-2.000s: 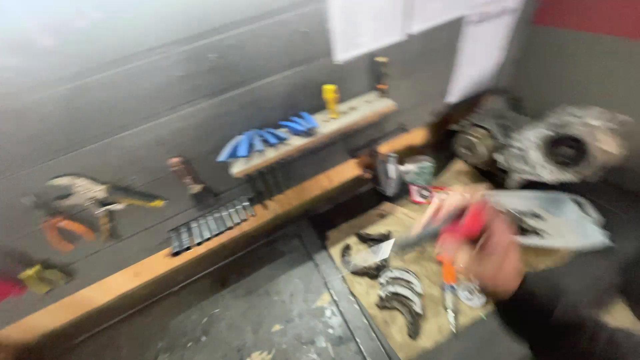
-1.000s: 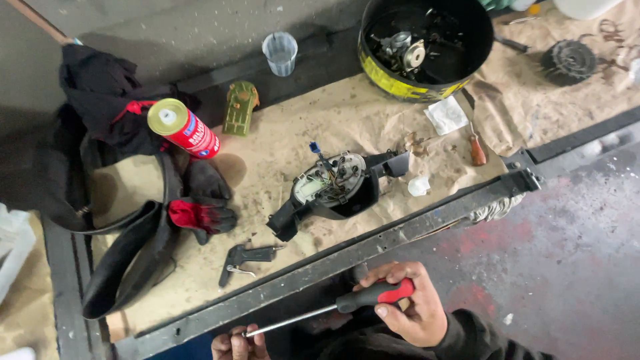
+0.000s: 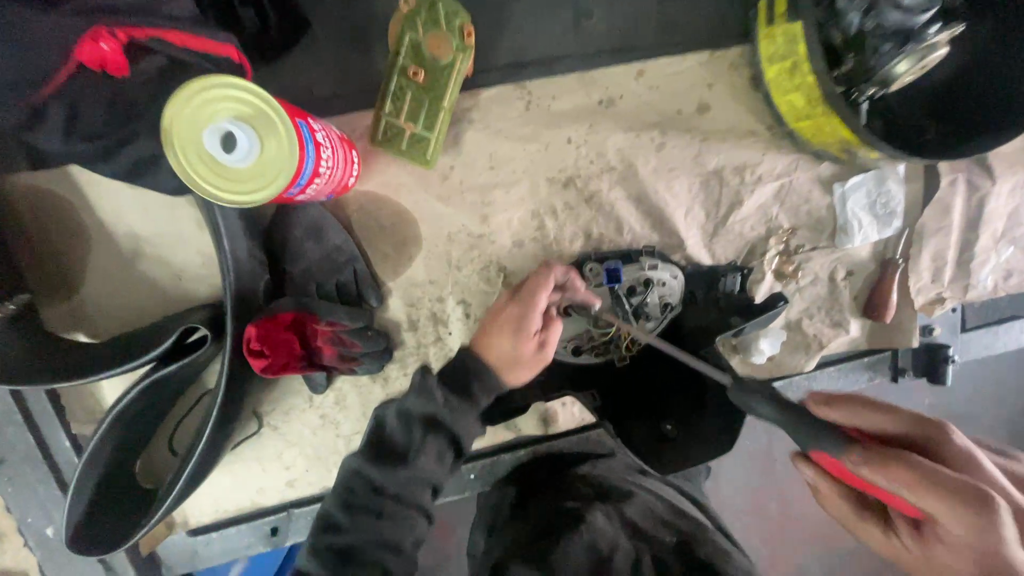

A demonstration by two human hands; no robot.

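Observation:
My right hand point(image 3: 920, 472) is closed around the black and red handle of a screwdriver point(image 3: 768, 404). The shaft runs up and left to the instrument cluster point(image 3: 640, 296), a round unit with wires and a blue connector in a black plastic housing point(image 3: 680, 416). At the cluster's left side is my left hand point(image 3: 532, 320), its fingers bent near the screwdriver's tip. Whether those fingers grip the shaft or a small part cannot be told. The housing lies at the bench's front edge, over brown paper.
A red can point(image 3: 320, 160), black and red gloves point(image 3: 320, 344) and a black rubber strip point(image 3: 228, 344) lie left. Behind are a green plastic part point(image 3: 424, 88) and a black round tub point(image 3: 816, 104) with parts. A wooden-handled tool point(image 3: 884, 288) lies right.
The screwdriver has moved from in front of the bench edge up to the instrument cluster. My left hand has come up beside the cluster. The black hand tool seen by the bench edge no longer shows.

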